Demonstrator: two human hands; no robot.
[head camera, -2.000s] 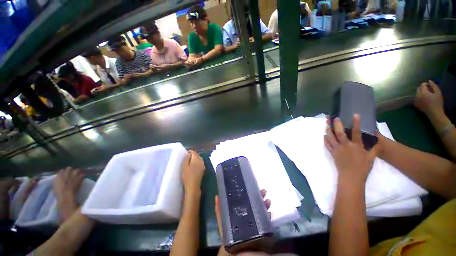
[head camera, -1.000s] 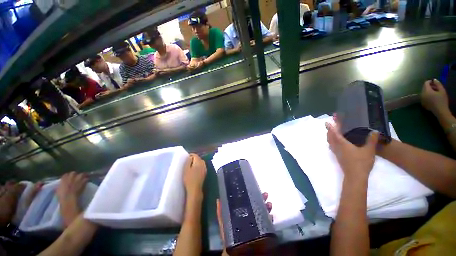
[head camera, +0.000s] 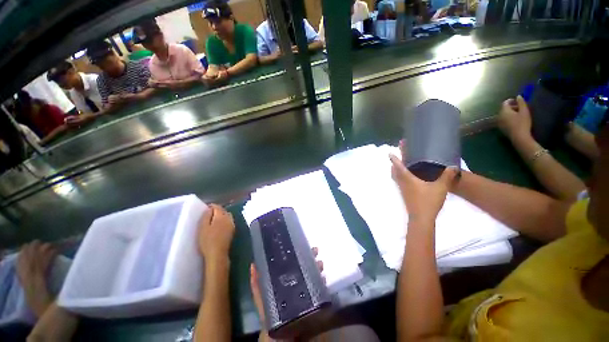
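A dark grey speaker (head camera: 288, 274) is held upright and tilted at the bottom centre, its black control panel with small buttons and marks facing me. My left hand (head camera: 256, 288) is mostly hidden behind it; skin shows along its left side and fingertips show at its right side. A blurred, pale shape at the bottom edge, below the speaker's lower end, may be my right hand; its grip cannot be seen. A fanned stack of white sheets (head camera: 304, 200) lies just behind the speaker.
A neighbour at right in yellow holds another speaker (head camera: 433, 137) above a second white stack (head camera: 374, 194). A neighbour's hands hold a white foam tray (head camera: 100, 300) at left. A green post (head camera: 339, 73) stands by the shiny conveyor (head camera: 254, 133). People sit across it.
The view has turned right, so everything sits farther left. The held speaker keeps nearly the same pose. The right neighbour's speaker has turned, its black panel now out of sight.
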